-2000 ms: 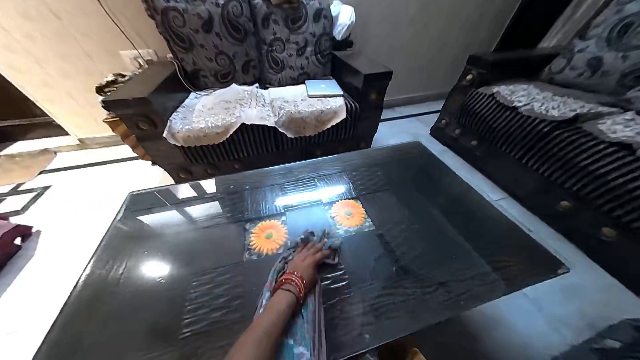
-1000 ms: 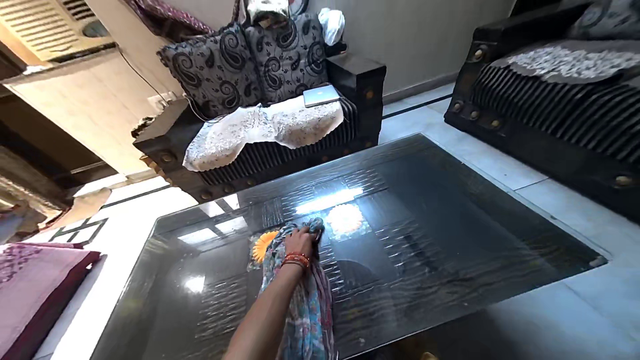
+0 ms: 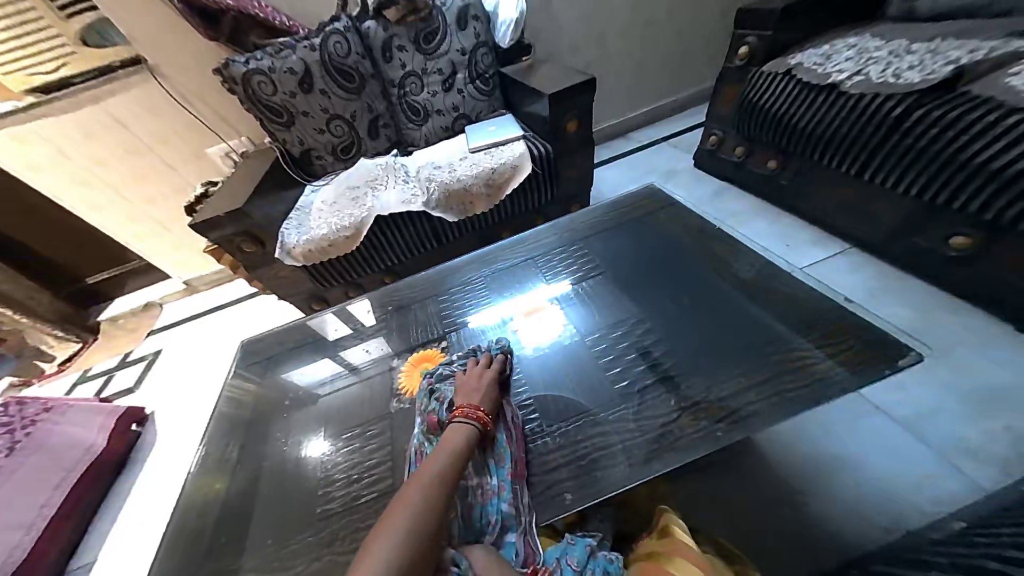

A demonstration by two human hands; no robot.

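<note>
My left hand (image 3: 482,382), with red bangles at its wrist, presses a bunched blue, grey and pink patterned cloth (image 3: 508,472) onto the glass-topped dark table (image 3: 680,320). The cloth trails from under the fingers to the lower edge of the view. An orange flower decoration (image 3: 420,372) shows just left of the cloth, partly covered. At the bottom edge, part of my right hand (image 3: 486,562) shows against the cloth, red bangles beside it; its fingers are hidden.
Behind the table stands a dark sofa (image 3: 552,100) with paisley cushions (image 3: 320,96), a white lace cover (image 3: 360,200) and a closed silver laptop (image 3: 494,132). Another dark sofa (image 3: 840,152) is at the right. Pink and maroon fabric (image 3: 60,472) lies at the left.
The left hand has moved with the cloth over the tabletop. Two orange flowers showed two seconds ago; one shows now, partly behind the cloth. The view has tilted and shifted.
</note>
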